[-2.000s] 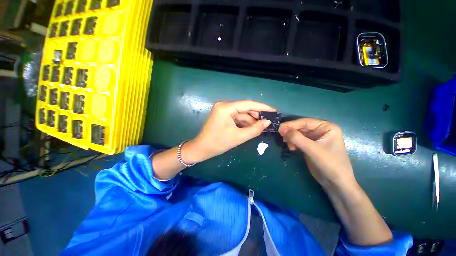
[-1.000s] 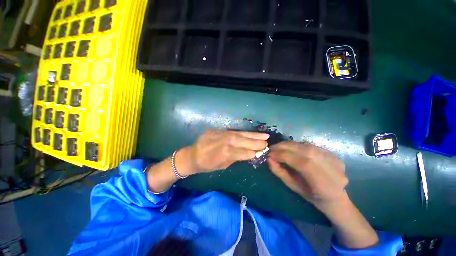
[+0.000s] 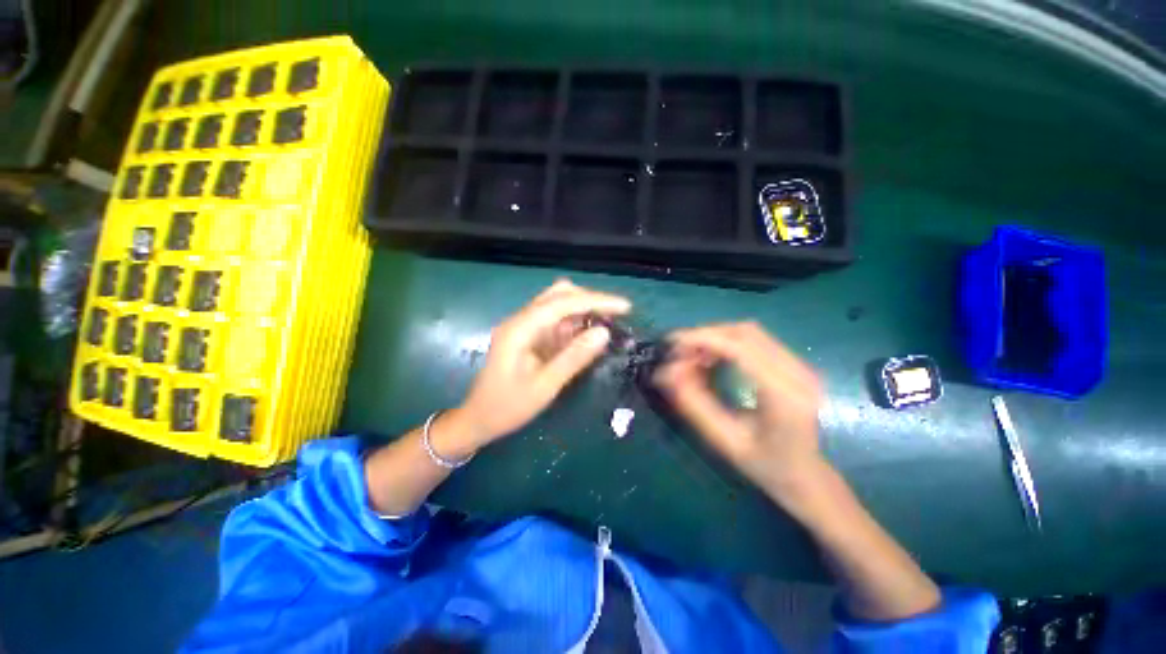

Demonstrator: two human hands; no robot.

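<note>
My left hand (image 3: 535, 364) is over the green bench, thumb and fingers closed on a small dark square module (image 3: 606, 335), which is partly hidden and blurred. My right hand (image 3: 748, 390) is just right of it, blurred, with its fingertips low beside the module; whether it holds a piece cannot be told. Small black pieces (image 3: 639, 363) lie in a loose heap between and behind the hands. A white scrap (image 3: 621, 422) lies on the bench below the heap.
A yellow component tray stack (image 3: 275, 230) stands at left. A black foam tray (image 3: 601, 244) at the back holds one watch housing (image 3: 792, 211) in its front right pocket. At right are a separate housing (image 3: 909, 382), a blue bin (image 3: 982, 313) and a thin silver-white tool (image 3: 1017, 460).
The view has shifted, showing more of the bench's far side. My hands have moved apart from their close position one second ago, and the white scrap is uncovered again.
</note>
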